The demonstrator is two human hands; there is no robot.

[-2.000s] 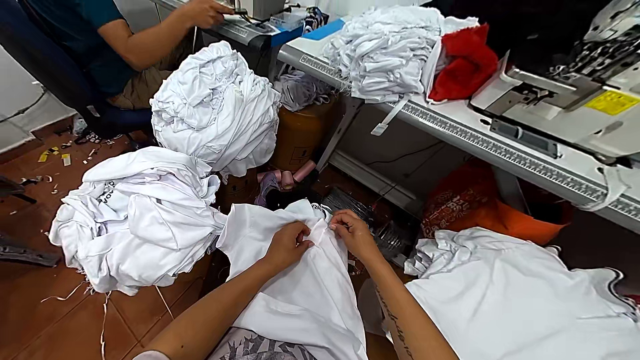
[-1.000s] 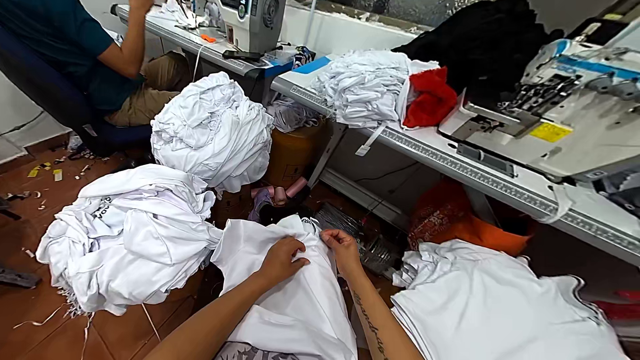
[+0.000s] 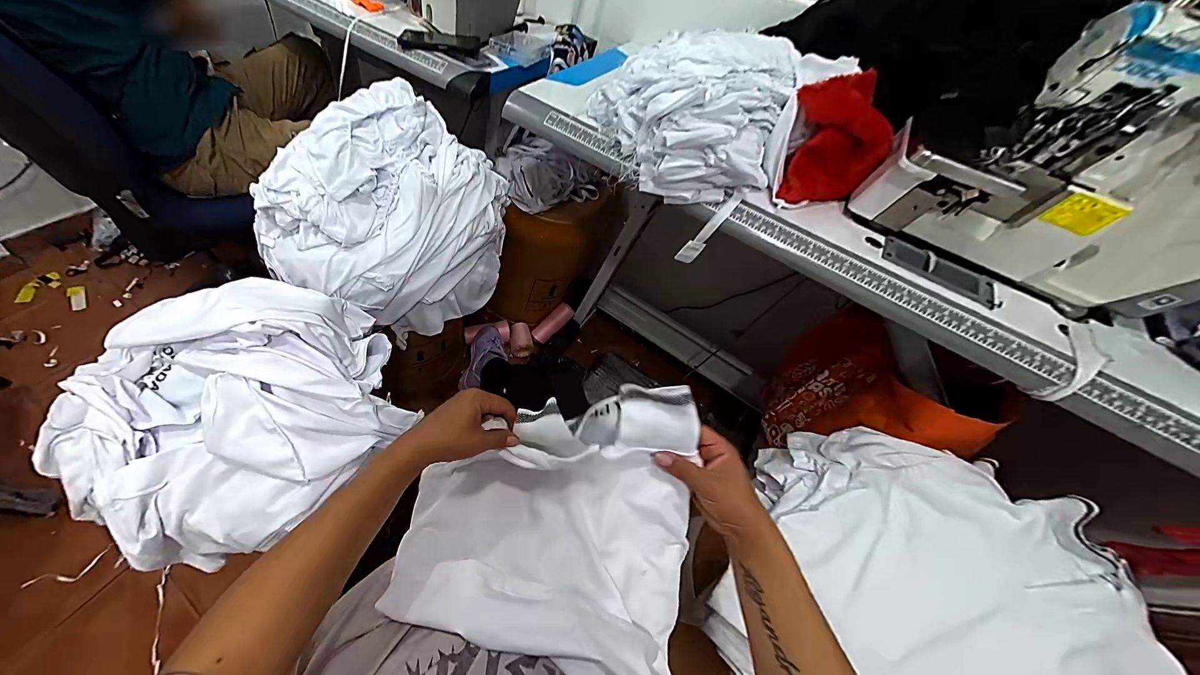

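A white fabric garment (image 3: 544,534) hangs between my hands and drapes over my lap. Its upper edge carries a dark-trimmed band, folded back and partly gaping. My left hand (image 3: 464,427) pinches this edge at its left end, thumb and fingers closed on the cloth. At the right end my right hand (image 3: 712,478) grips the same edge, thumb in front. To my left lies a bundle of white garments (image 3: 253,422), one with dark print. On my right a stack of white garments (image 3: 919,544) lies close to my forearm.
Behind the left bundle stands a round heap of white cloth (image 3: 375,202). A worktable (image 3: 844,262) holds white pieces (image 3: 698,112), red cloth (image 3: 834,136) and an overlock sewing machine (image 3: 1059,187). An orange bag (image 3: 928,412) sits beneath. A seated person (image 3: 178,103) is at upper left.
My hands have moved apart along the garment's upper edge, where they were close together before. The dark-trimmed band now shows between them.
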